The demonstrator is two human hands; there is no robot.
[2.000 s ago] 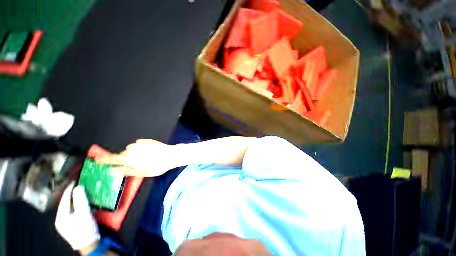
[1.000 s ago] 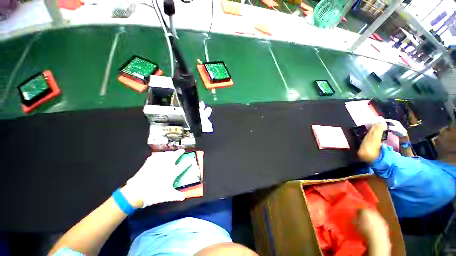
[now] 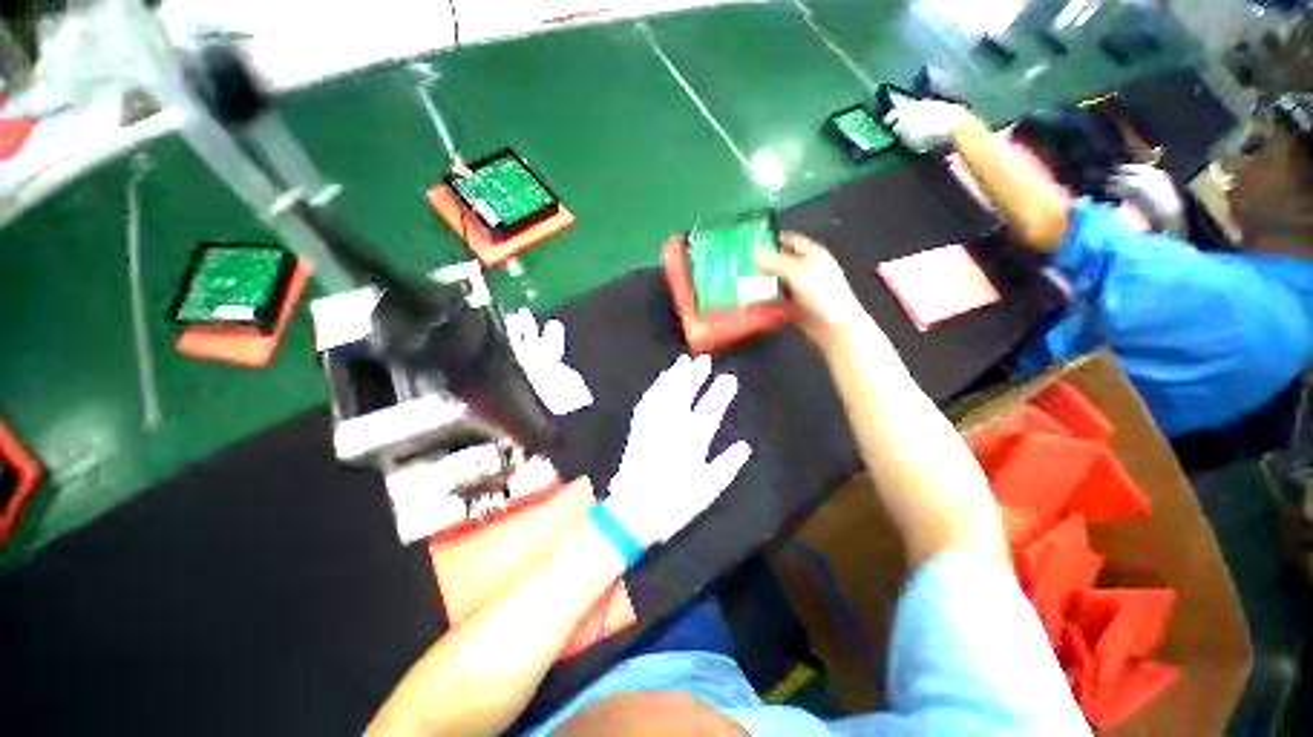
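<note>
My right hand, bare, holds a circuit board unit by its right edge. The unit lies over a red-orange foam pad at the far edge of the black mat. My left hand, in a white glove with a blue wrist strap, is over the mat with its fingers apart and holds nothing. Another foam pad lies under my left forearm, in front of the screw feeder. The black electric screwdriver hangs above the feeder.
A limp white glove lies beside the feeder. Two units on pads are on the green conveyor. A carton of foam pads stands at right. A neighbouring person in blue reaches to another unit.
My right hand has left the carton and now holds a unit farther forward. My left hand has moved right, off the work pad by the feeder. The view has turned.
</note>
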